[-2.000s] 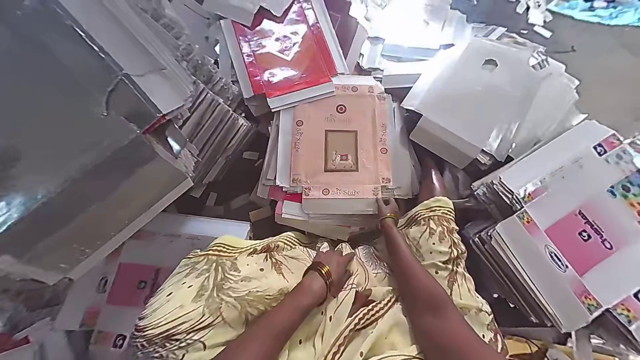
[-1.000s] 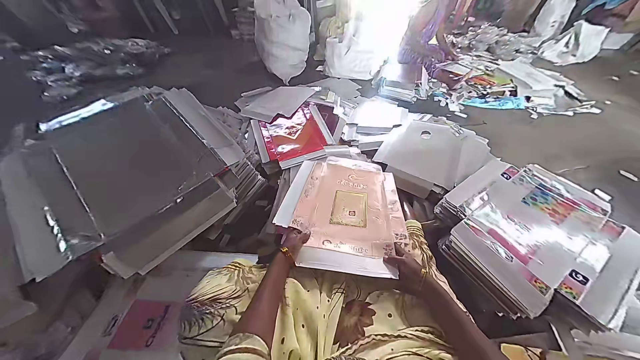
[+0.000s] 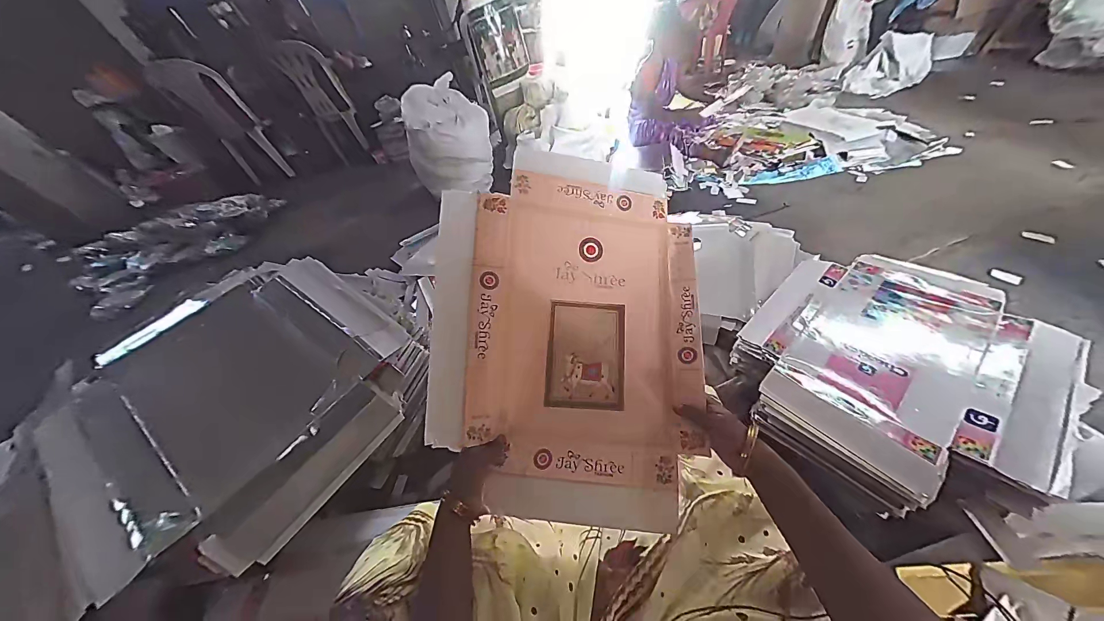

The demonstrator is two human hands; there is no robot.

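Note:
A flat, unfolded pink printed cardboard box blank (image 3: pixel 535 345) is held up in front of my lap, its printed face toward me. It has white flaps on its edges and a framed horse picture in the middle. My left hand (image 3: pixel 477 473) grips its lower left corner, and my right hand (image 3: pixel 718 431) grips the lower part of its right edge. Whether one sheet or more is held cannot be told. Patterned yellow cloth (image 3: pixel 552 569) covers my lap below it.
Stacks of grey-silver card blanks (image 3: pixel 250 388) lie at left, and stacks of white and colourful blanks (image 3: pixel 897 371) at right. More white blanks (image 3: pixel 750 259) lie behind. Farther off are a white sack (image 3: pixel 447 138), scattered scraps (image 3: pixel 828 138) and a partly visible person (image 3: pixel 655 112).
Two seconds ago the pink blank lay on a pile with my right hand at its lower edge and my left hand on my lap. Both hands now hold it raised. The view has tilted up.

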